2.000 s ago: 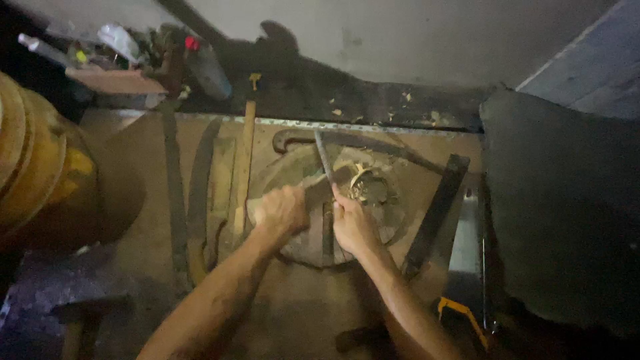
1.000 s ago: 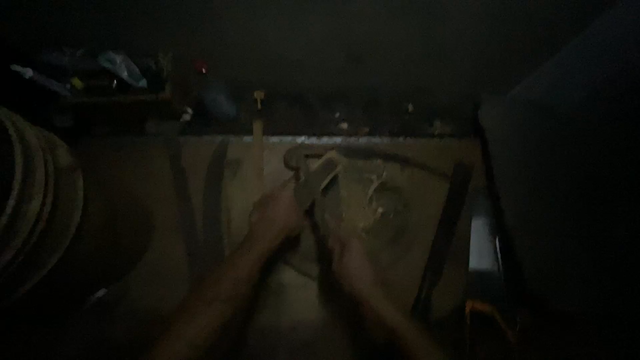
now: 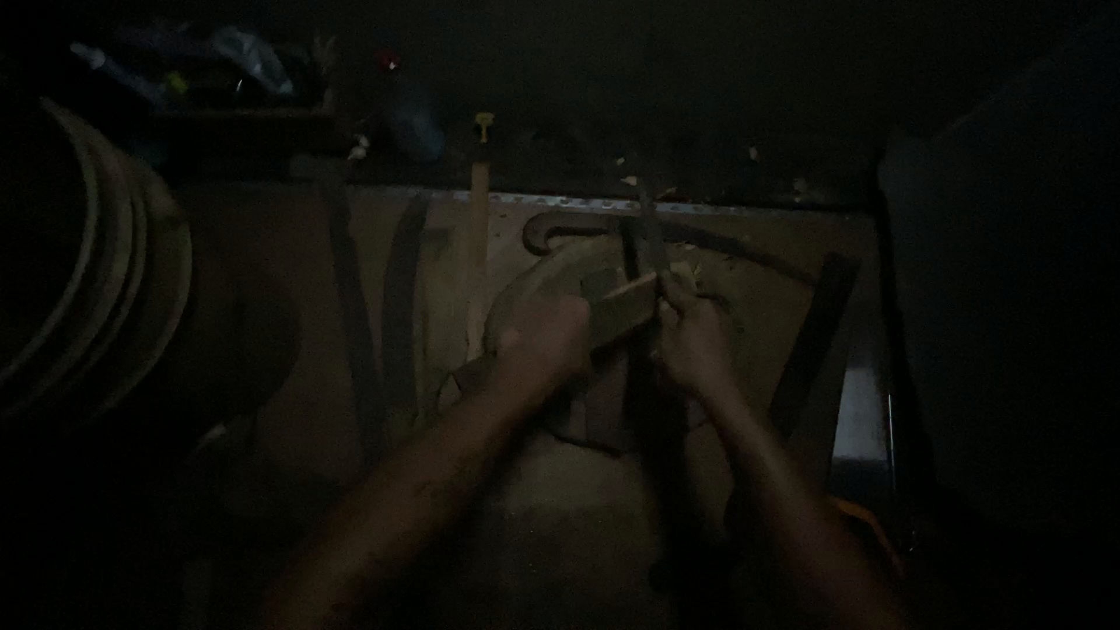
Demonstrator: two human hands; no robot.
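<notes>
The view is very dim. My left hand [image 3: 547,337] is closed around a flat tool or block [image 3: 626,306], whose lighter end points up and right; its kind is hard to tell. My right hand [image 3: 696,337] grips a narrow dark bar [image 3: 649,223] that stands up above the fingers. The end of the flat piece is right beside the bar, close to my right fingers; contact is not clear. Both hands are over a round board or block [image 3: 525,284] with pale scraps near the right fingers. A hooked bar [image 3: 547,229] lies behind the hands.
Long dark blades or strips [image 3: 402,306] and a light wooden handle [image 3: 479,236] lie at the left. A dark bar [image 3: 814,341] and a saw with a pale blade [image 3: 860,411] are at the right. A large ribbed bucket [image 3: 131,262] stands far left, below a box of items [image 3: 245,109].
The scene has become much darker than two seconds ago. Compared with one second ago, my left hand is lower, and the bar in my right hand shows more upright.
</notes>
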